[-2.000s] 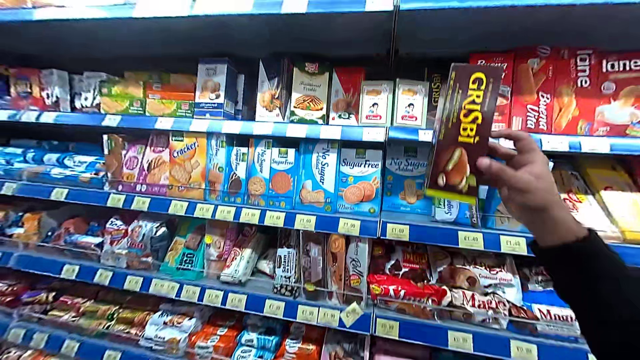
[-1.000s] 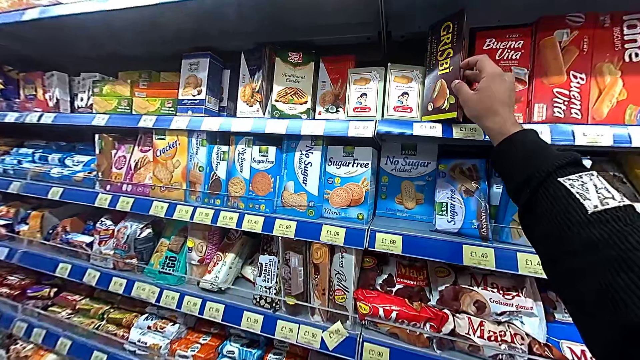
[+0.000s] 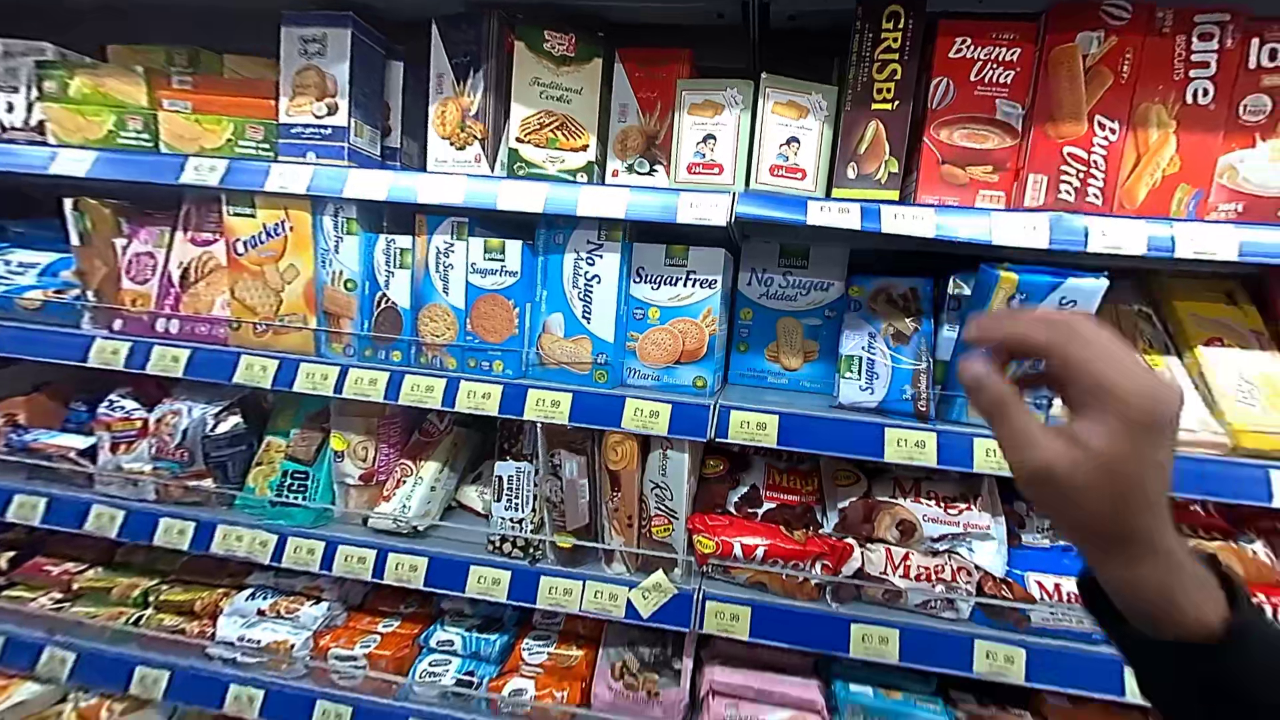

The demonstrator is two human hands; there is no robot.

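My right hand (image 3: 1090, 420), in a black sleeve, is raised at the right in front of the second shelf, thumb and fingers apart, nothing seen between them. Behind its fingertips lies a blue biscuit packet (image 3: 1040, 290); whether they touch cannot be told. A blue sugar-free chocolate biscuit packet (image 3: 886, 345) stands just left of the hand. Above, the dark brown Grisbi biscuit box (image 3: 872, 105) stands upright on the top shelf, between a small white biscuit box (image 3: 793, 135) and a red Buena Vita box (image 3: 975, 115). My left hand is not in view.
Blue shelf edges (image 3: 560, 405) with price tags run across the view. Gullón sugar-free biscuit boxes (image 3: 677, 315) fill much of the second shelf. Below lie Magic croissant packets (image 3: 915, 515) and wrapped rolls (image 3: 620, 495) behind a clear plastic guard. Wafer packets (image 3: 1230, 370) stand at the far right.
The Grisbi box, held in my right hand two seconds ago and put to the top shelf one second ago, is let go and stands there. My right hand has moved down to the second shelf's height.
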